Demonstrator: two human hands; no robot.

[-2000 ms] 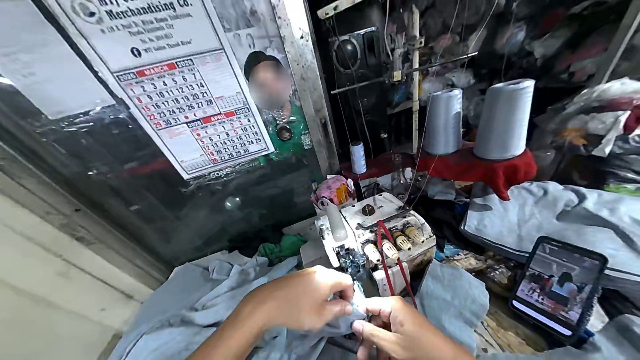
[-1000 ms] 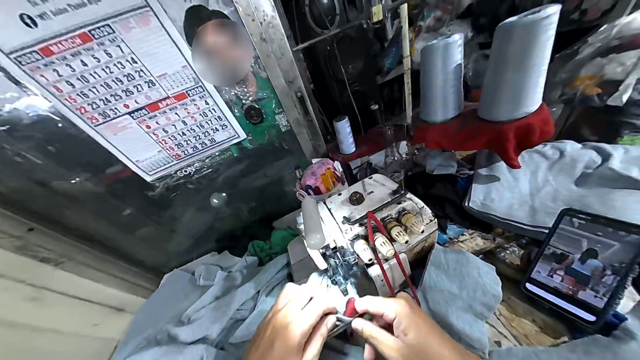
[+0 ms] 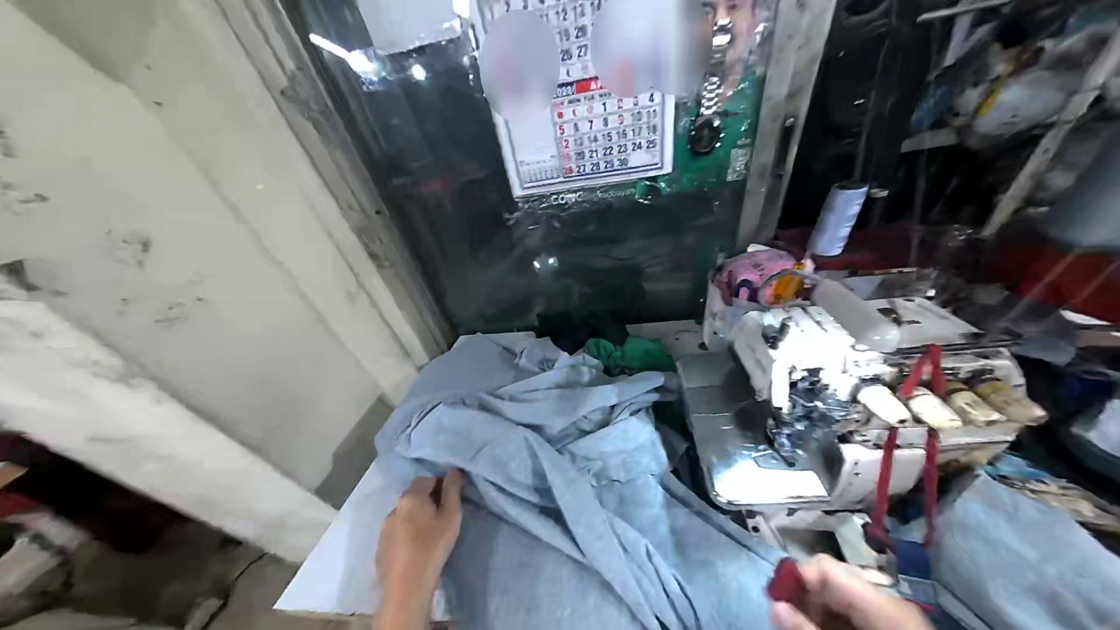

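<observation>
Light blue-grey fabric (image 3: 560,472) lies in a rumpled heap over the white table corner, left of a white overlock sewing machine (image 3: 840,385). On the heap's left side my left hand (image 3: 420,542) has its thumb and fingers closed on a fold. At the bottom right, my right hand (image 3: 844,595) holds a small dark red object (image 3: 787,579) that I cannot identify, beside the fabric's right edge. It is blurred, and part of it is cut off by the frame. The machine's metal plate (image 3: 761,437) shows bare metal near its needle area.
A red strap (image 3: 885,481) hangs over the machine's tension dials. Green cloth (image 3: 630,354) lies behind the heap. A thread cone (image 3: 838,219) stands behind the machine. A calendar (image 3: 604,131) hangs on the dark panel, and a pale wall (image 3: 219,227) rises at the left. More blue-grey fabric (image 3: 1032,542) lies at the right.
My hands were together at the machine's needle area; now they are apart, the left on the fabric heap, the right lower down. The view has swung left.
</observation>
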